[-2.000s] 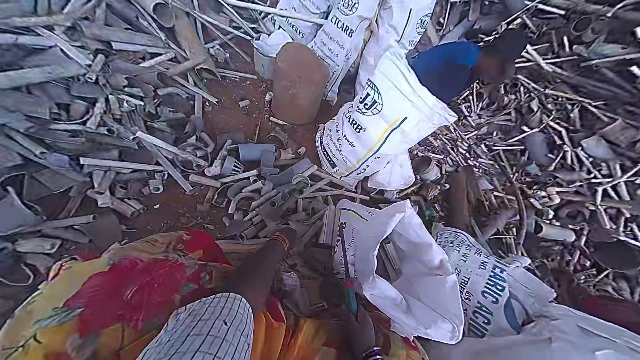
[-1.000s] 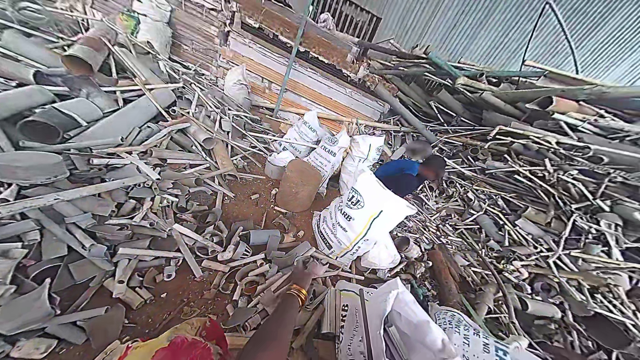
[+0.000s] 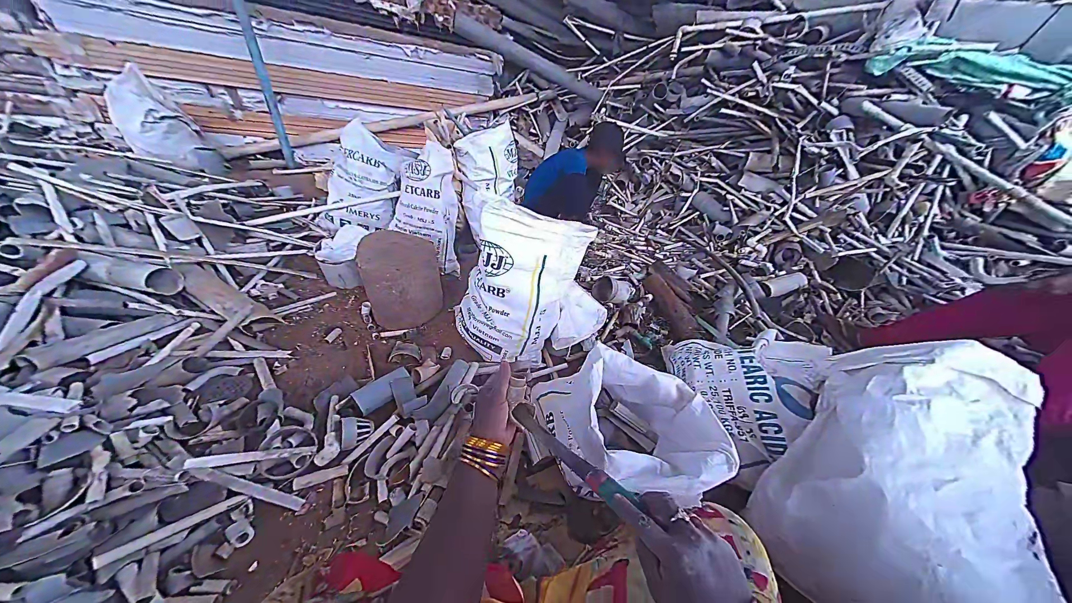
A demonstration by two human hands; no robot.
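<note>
My left hand (image 3: 494, 406), with gold bangles at the wrist, is at a short pale pipe piece (image 3: 517, 387) beside the scrap pile; whether its fingers grip the piece is not clear. My right hand (image 3: 682, 544) is shut around the red and green grip of a long hand tool (image 3: 569, 456), whose brown far end lies just right of my left hand. An open white woven sack (image 3: 670, 410) holding pipe pieces stands beyond the tool. Loose grey and white plastic pipe scraps (image 3: 402, 452) lie left of my left hand.
Filled white sacks (image 3: 523, 285) stand ahead, by a brown slab-like block (image 3: 399, 280). A person in blue (image 3: 557, 184) crouches behind them. A large white sack (image 3: 904, 486) is close at right, near another person's red sleeve (image 3: 946, 318). Pipe heaps (image 3: 796, 167) rise behind.
My right hand and the tool, out of view one second ago, show again, with the tool's far end near my left hand. The view has swung.
</note>
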